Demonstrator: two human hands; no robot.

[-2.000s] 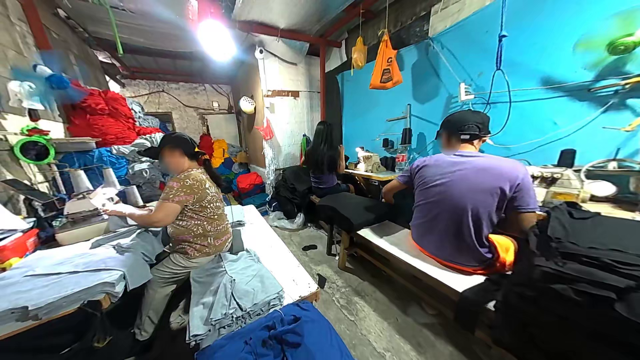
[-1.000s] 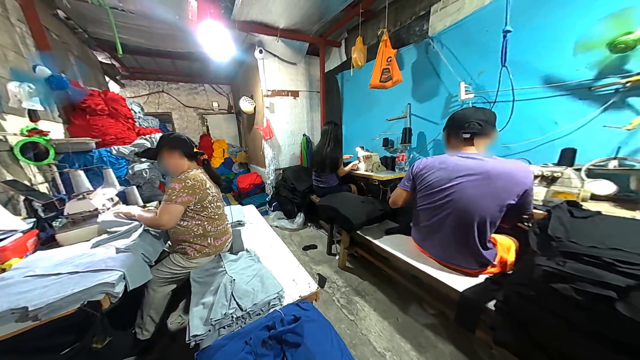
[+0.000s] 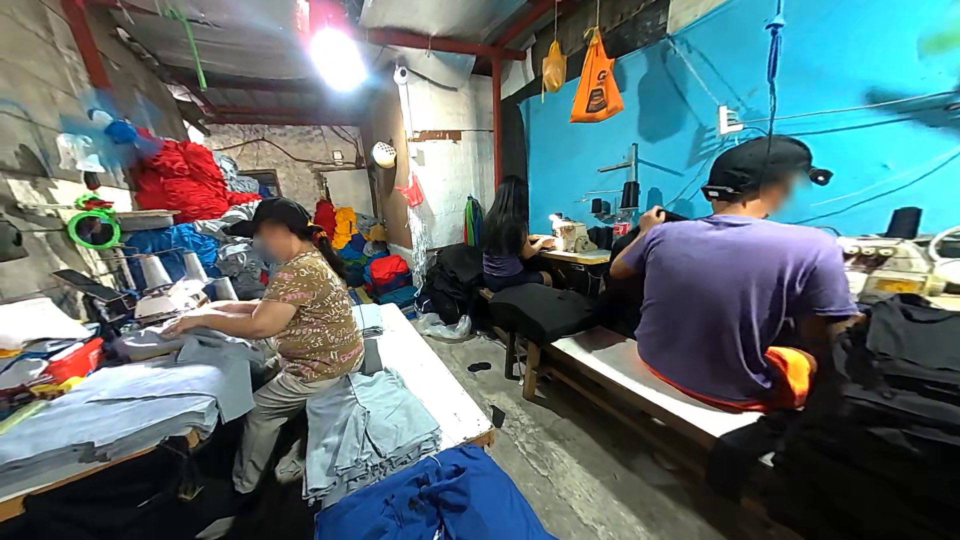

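Neither my left hand nor my right hand shows in the head view. Blue fabric (image 3: 435, 499) lies nearest to me at the bottom middle. Behind it, a stack of light grey cloth pieces (image 3: 371, 431) rests on a white-topped bench (image 3: 420, 360). At the left, a person in a patterned shirt (image 3: 315, 315) works grey cloth at a sewing machine (image 3: 169, 300). At the right, a person in a purple shirt (image 3: 731, 300) sits on another white bench (image 3: 675, 397), one arm raised with black cloth.
A third person (image 3: 506, 240) sits at a farther sewing machine (image 3: 574, 234). Black garments (image 3: 907, 360) are heaped at the right, grey fabric (image 3: 112, 412) on the left table. A concrete floor aisle (image 3: 540, 442) runs between the benches. An orange bag (image 3: 598, 82) hangs overhead.
The person in the purple shirt has turned the head to the right and raised the left arm with black cloth. The person at the left remains seated at the machine.
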